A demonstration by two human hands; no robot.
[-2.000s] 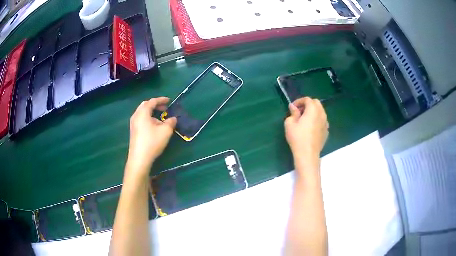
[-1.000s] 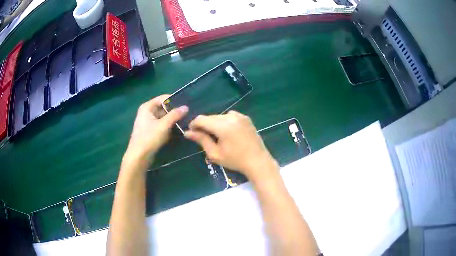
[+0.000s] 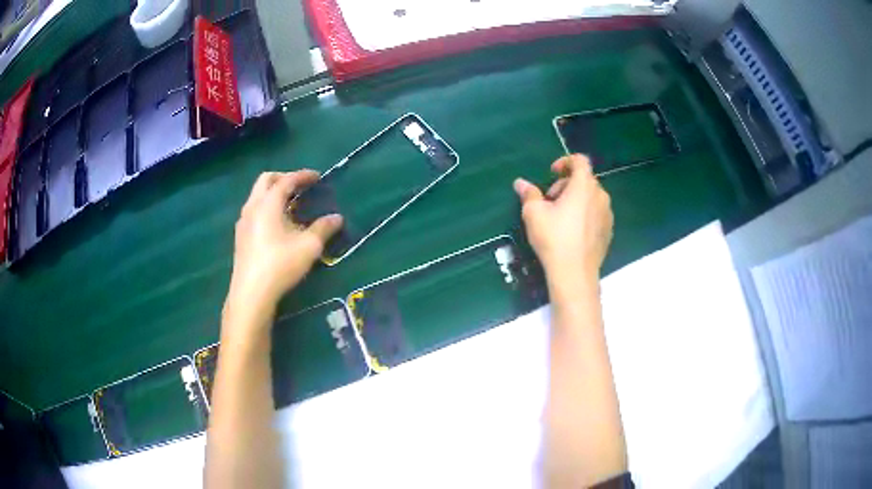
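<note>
My left hand [image 3: 287,224] grips the dark lower end of a phone middle frame [image 3: 435,148], thumb on its face, and holds it tilted above the green surface. A white patch shows at its far end. My right hand [image 3: 574,210] has its thumb and forefinger apart and holds nothing that I can see. Its forefinger tip is by the lower left corner of a smaller dark frame [image 3: 663,132]; whether they touch I cannot tell. Several middle frames [image 3: 435,301] lie in a row along the white foam sheet [image 3: 660,353]; my left forearm partly covers the row.
A black compartment tray [image 3: 110,119] with a red sign [image 3: 216,72] and a white tape roll [image 3: 158,19] stands at the back left. A red tray [image 3: 382,65] is at the back. A grey slotted fixture [image 3: 765,91] and paper sheets [image 3: 822,325] are at the right.
My right hand came away from the held frame and moved right, with its fingers apart. The smaller frame now lies further left than a second ago. The row of frames has shifted left in view.
</note>
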